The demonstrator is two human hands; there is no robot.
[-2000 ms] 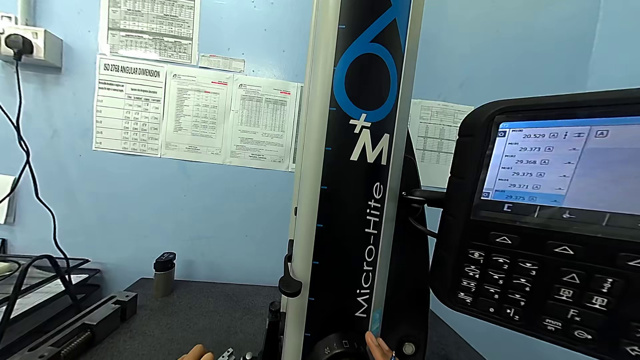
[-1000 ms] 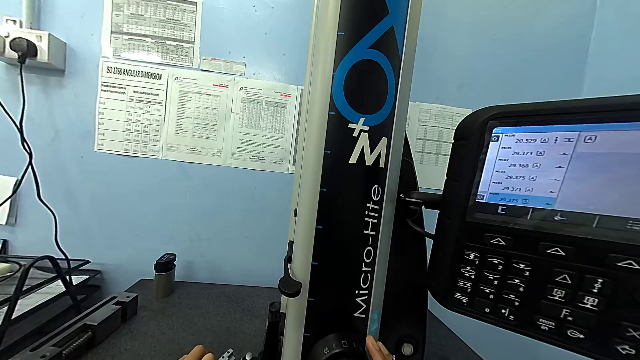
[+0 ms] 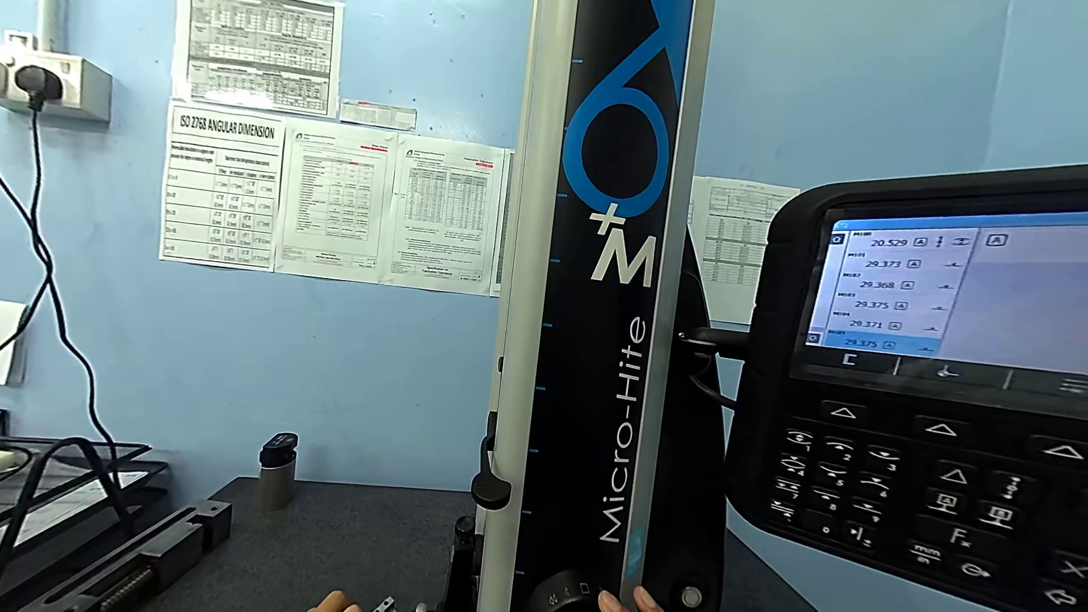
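A Micro-Hite height gauge column (image 3: 595,382) rises through the middle of the head view. At its base, my right hand (image 3: 629,600) shows only as fingertips, next to a black round dial (image 3: 565,591); whether they press or grip it is not visible. My left hand (image 3: 334,602) shows as a bit of finger at the bottom edge, close to a small metal part (image 3: 385,604); whether it holds that part cannot be told. Right of the column, a control panel (image 3: 935,382) with a lit screen of readings and a keypad is mounted on an arm.
A steel vise (image 3: 161,552) lies at the left of the dark granite surface (image 3: 365,527). Behind it stands a small cylinder with a black top (image 3: 277,472). A black wire tray (image 3: 76,476) is at far left, below hanging cables (image 3: 53,297). Printed tables (image 3: 340,200) hang on the blue wall.
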